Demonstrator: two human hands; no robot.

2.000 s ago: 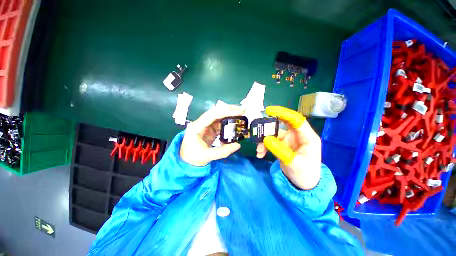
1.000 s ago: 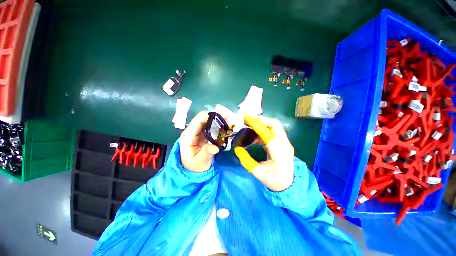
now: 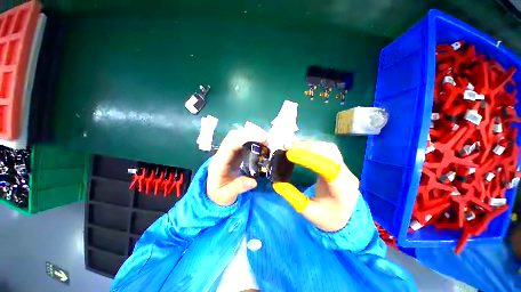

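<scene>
My left hand is bare and holds a black watch housing by its edges, its inside facing up with small gold parts. My right hand, with yellow finger cots on two fingers, holds a dark cover between them, tilted beside the housing's right edge. Small gold parts show between the two pieces; whether they touch, I cannot tell. White wipes lie just beyond my hands. A small white module with a black tail lies on the green bench, left of the wipes.
Dark modules with gold connectors lie at back right, a beige-white container beside the blue bin of red clamps. A black tray with red clamps, a green bin and red-orange trays stand left.
The cover in my right hand has turned from flat, pale face showing, to tilted on edge near the housing. Both hands first moved closer together, and my right hand has since shifted slightly right.
</scene>
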